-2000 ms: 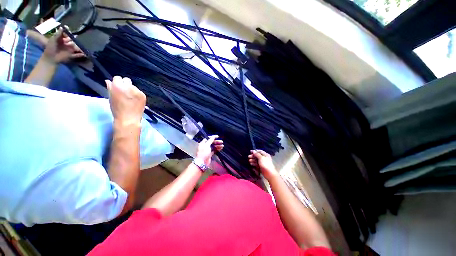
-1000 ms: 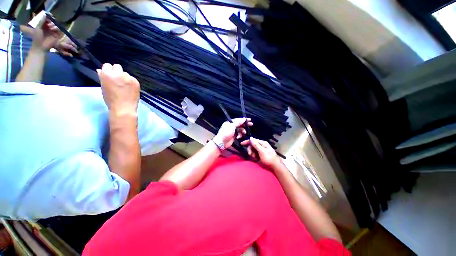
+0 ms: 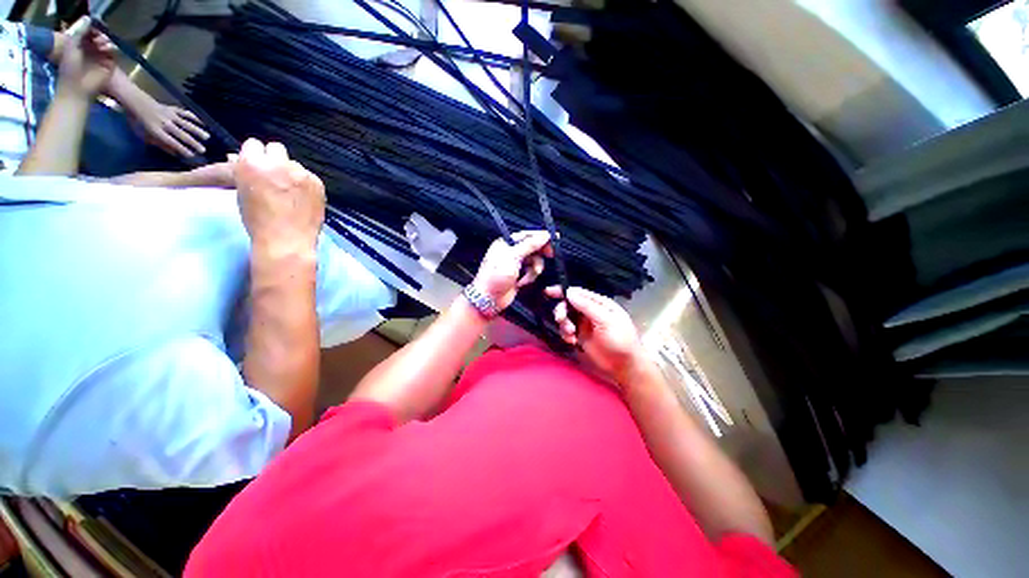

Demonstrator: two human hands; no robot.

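My left hand (image 3: 512, 271), with a metal watch at the wrist, is closed on a thin black strip that curves up and left from the fingers. My right hand (image 3: 600, 327), just below and to the right, pinches a long black strip (image 3: 536, 152). This strip runs up over the strip pile (image 3: 372, 136) and passes close beside my left fingers; whether they touch it is unclear. The lower ends between my hands and red shirt are partly hidden. A crumpled white piece (image 3: 429, 241) lies by the pile's near edge.
A co-worker in light blue (image 3: 124, 305) is close on the left, fist on a black strip. Another person's hands (image 3: 169, 127) are beyond. A large dark strip heap (image 3: 722, 192) hangs over the table edge at right, near a curtain (image 3: 959, 260). Thin white strips (image 3: 694, 378) lie right of my hand.
My left hand has moved right and up, close to my right hand; the right hand has risen slightly. At the far left, the white paper no longer shows and a hand has opened.
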